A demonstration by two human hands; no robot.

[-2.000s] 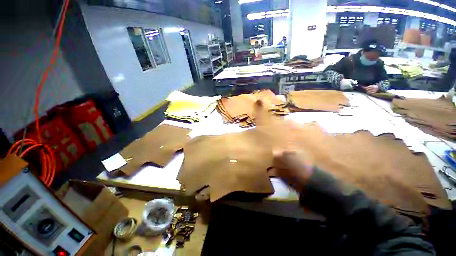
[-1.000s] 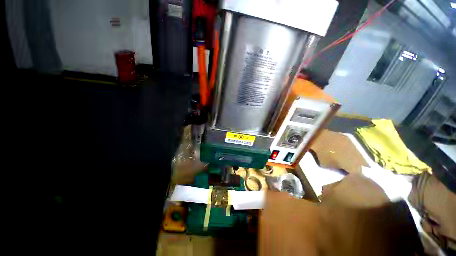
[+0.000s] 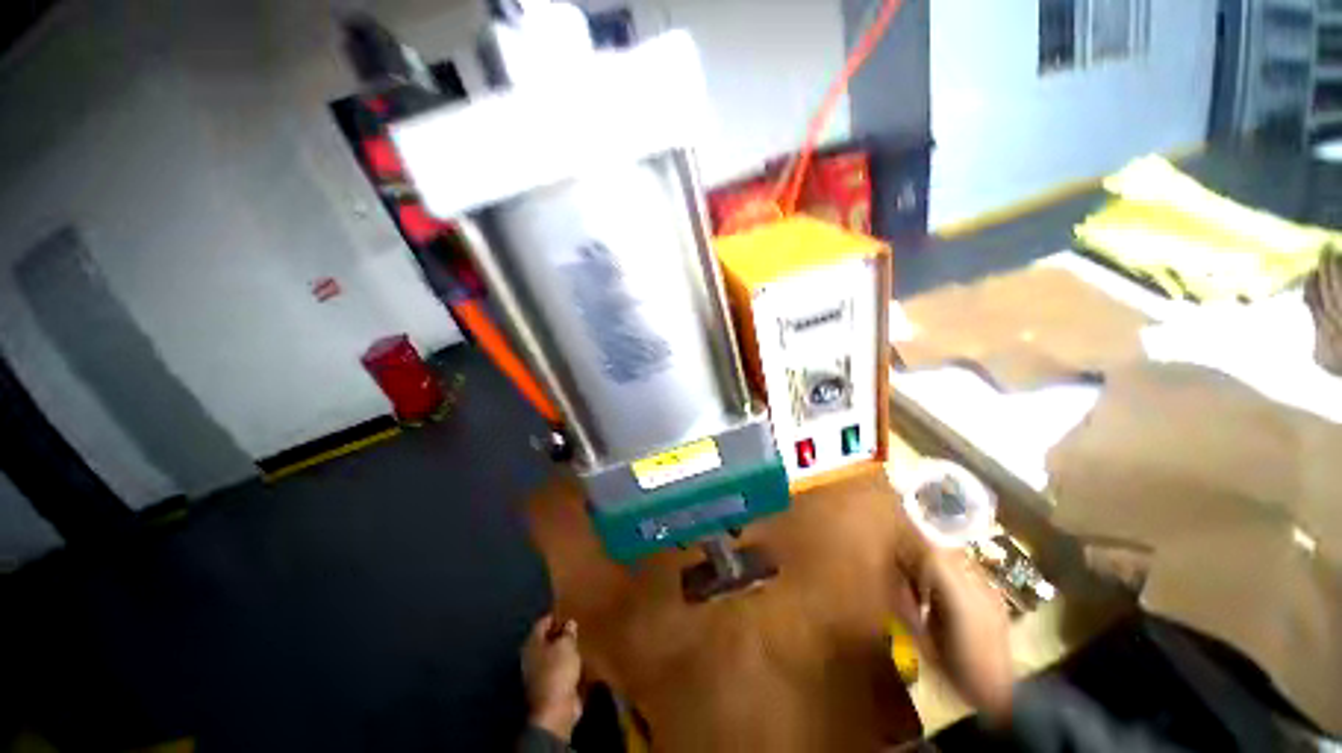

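A brown leather panel point(image 3: 765, 662) lies across the press base, under the small dark press head point(image 3: 729, 574), and hides the lower die. The press's silver cylinder point(image 3: 611, 309) stands above it. My left hand point(image 3: 554, 674) has its fingers curled at the panel's left edge. My right hand point(image 3: 964, 625) is blurred at the panel's right edge, beside the round tub point(image 3: 948, 502) and the metal fittings point(image 3: 1016, 574). I cannot tell whether it grips anything.
The orange control box point(image 3: 818, 353) stands right of the cylinder. More brown panels point(image 3: 1207, 486) and yellow pieces point(image 3: 1192, 236) lie on the white table at right. A red bin point(image 3: 402, 378) stands on the dark floor at left. An orange-red air hose runs behind the press.
The view has swung from the table to the press. The brown panel has moved left from beside the press onto its base, covering the white strips. Both hands now show at its sides.
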